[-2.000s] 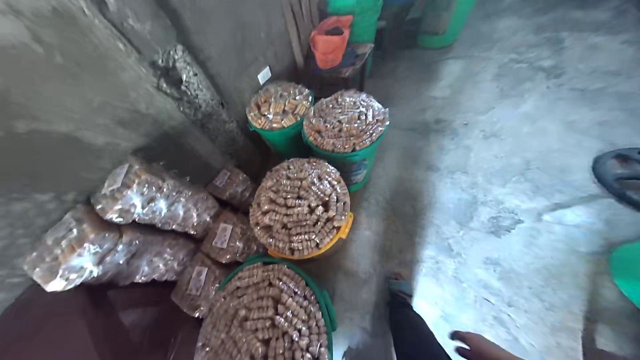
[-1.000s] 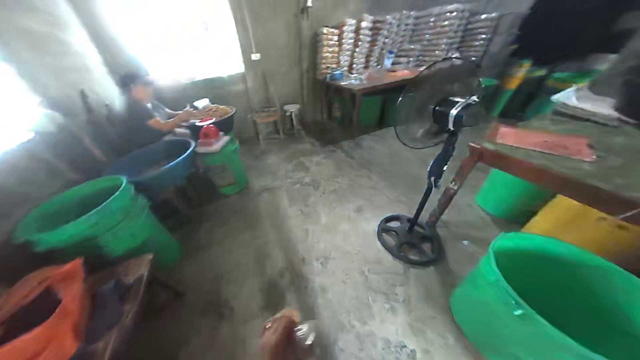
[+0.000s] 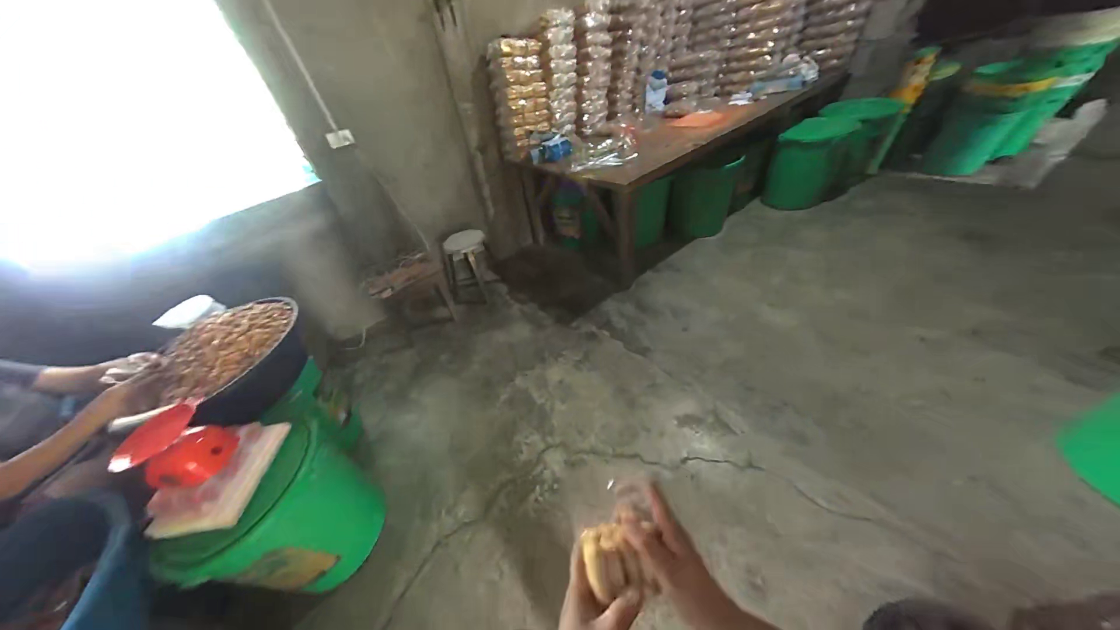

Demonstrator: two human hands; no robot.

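Observation:
At the bottom centre, my left hand [image 3: 588,591] is closed around a small clear plastic pack of light-brown food pieces [image 3: 605,560]. My right hand [image 3: 667,551] lies against the pack's right side and top, its index finger pointing up; a bit of clear plastic shows by its fingers. Motion blur hides whether those fingers grip the pack. Both hands are above the concrete floor [image 3: 700,385].
At left, a person's hands [image 3: 131,376] work at a round tub of brown pieces [image 3: 232,346]. A green bucket [image 3: 324,516] bears a board and a red plastic container [image 3: 192,457]. A wooden table [image 3: 647,166] with stacked packs [image 3: 595,70] stands behind, near lidded green buckets [image 3: 801,166].
The view has swung from the filled buckets to the room and moved nearer the table with stacked packs. Both my hands now show at a pack; one hand showed in each earlier frame.

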